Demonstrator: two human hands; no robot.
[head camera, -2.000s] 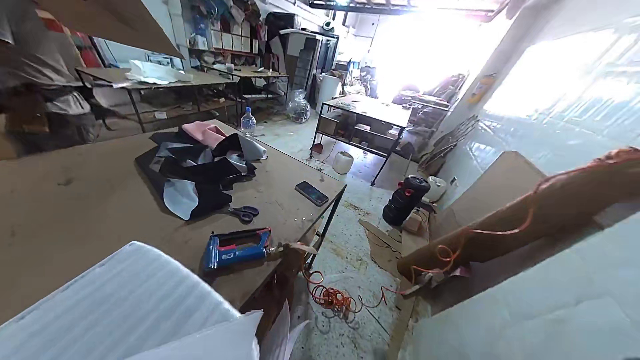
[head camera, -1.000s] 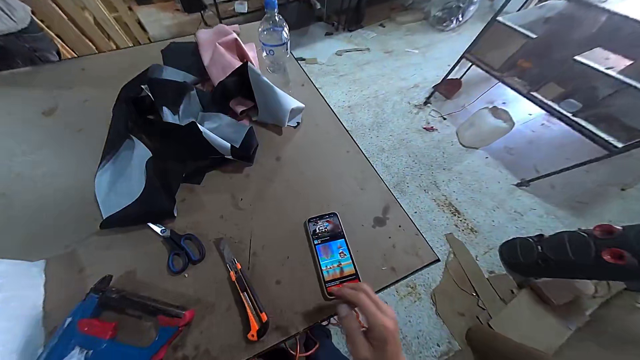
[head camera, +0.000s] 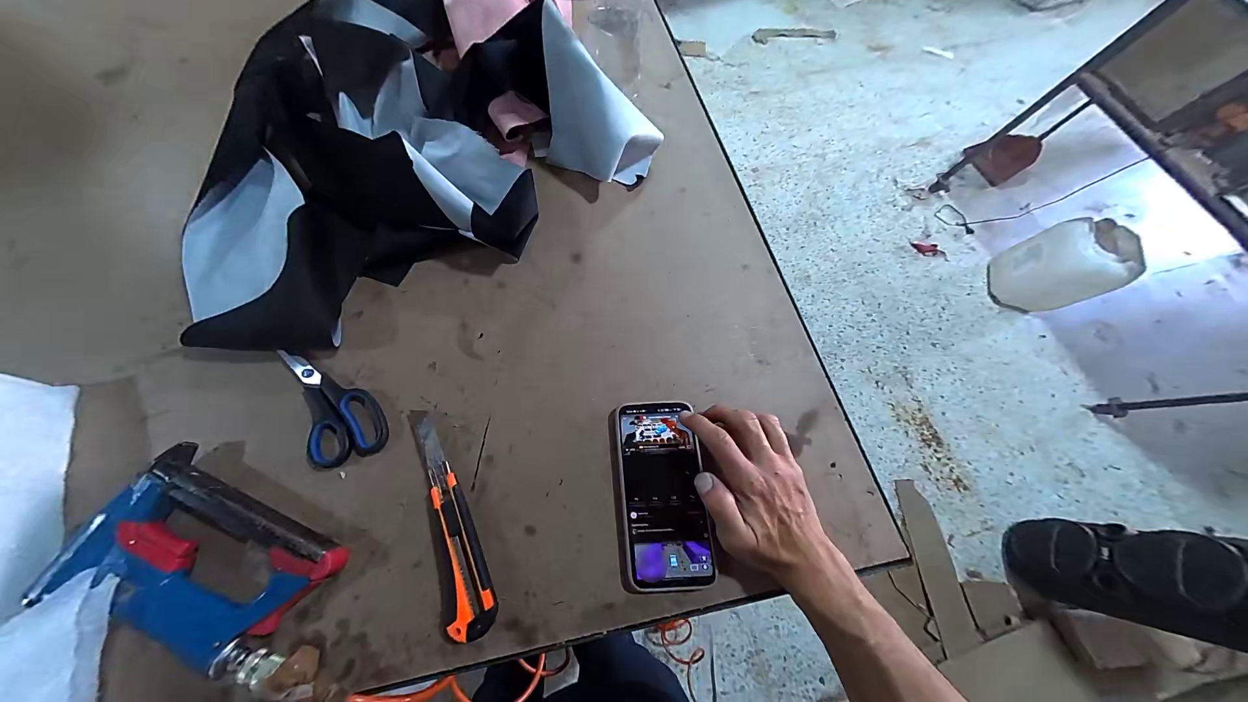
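Note:
My right hand (head camera: 765, 492) rests at the right side of a smartphone (head camera: 667, 497), its index fingertip on the upper right of the lit screen and the thumb near the phone's edge. The phone lies flat near the corner of the brown tabletop (head camera: 624, 322). My left hand is out of the frame. To the phone's left lies an orange and black utility knife (head camera: 456, 536) with its blade out. Scissors with blue and black handles (head camera: 341, 419) lie beyond it, partly under black and grey fabric pieces (head camera: 341, 195). A blue and red pneumatic staple gun (head camera: 185, 565) lies at the lower left.
A clear bottle (head camera: 616, 39) stands by the table's far edge. White padding sheet (head camera: 34, 478) lies at the left. On the floor are a plastic jug (head camera: 1068, 263), cardboard pieces (head camera: 1043, 663) and an orange air hose (head camera: 678, 639). A metal-framed rack (head camera: 1150, 136) stands at the right.
The view has moved down and closer to the table. My right hand, at the phone's lower end a second ago, is now at its right side with a finger near the top. The screen shows different content.

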